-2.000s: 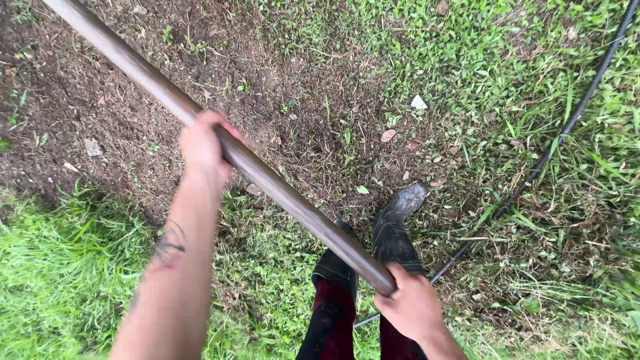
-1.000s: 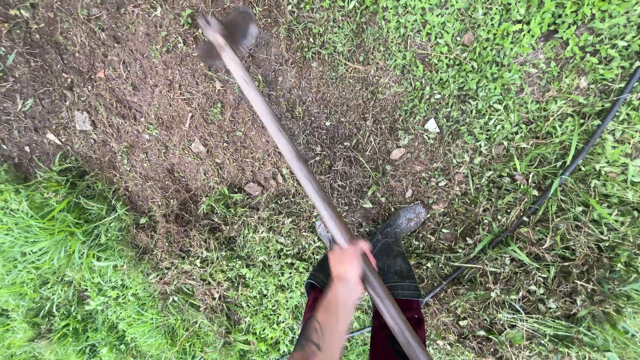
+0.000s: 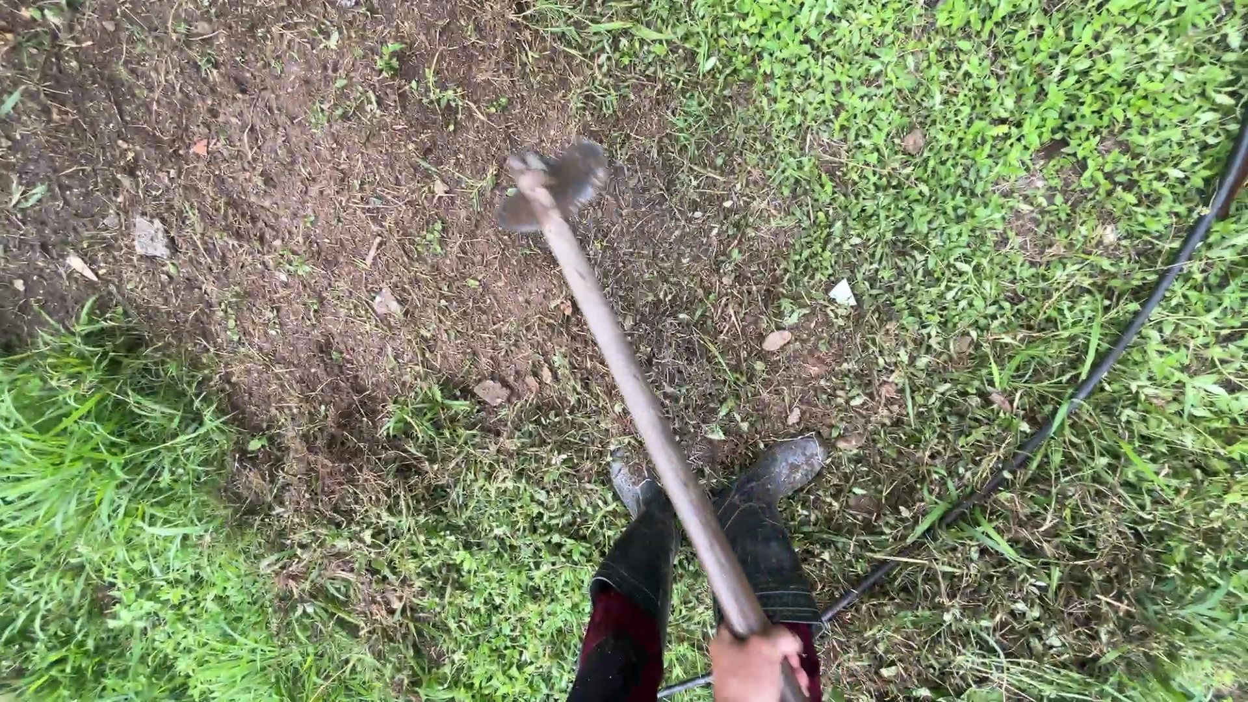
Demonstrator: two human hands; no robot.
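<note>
A hoe [image 3: 639, 400] with a long wooden handle slants from the upper middle of the view to the bottom edge. Its dark, rounded metal blade [image 3: 577, 177] is at the far end, over the bare soil, slightly blurred. My left hand [image 3: 756, 665] is closed around the lower handle, just in front of my legs, and the handle runs on past it out of the frame. My right hand is out of view. Two dark rubber boots [image 3: 770, 507] stand on either side of the handle, below the blade.
Brown soil with cut plant bits [image 3: 322, 234] spreads across the upper left. Tall grass [image 3: 88, 507] grows at lower left, low leafy plants [image 3: 975, 127] at upper right. A black hose [image 3: 1063, 409] crosses the right side and passes by the boots. Small stones [image 3: 492, 392] lie about.
Two seconds ago both hands were on the handle; now only my left shows, lower in view. The blade has come into view and moved right and nearer the boots since one second ago.
</note>
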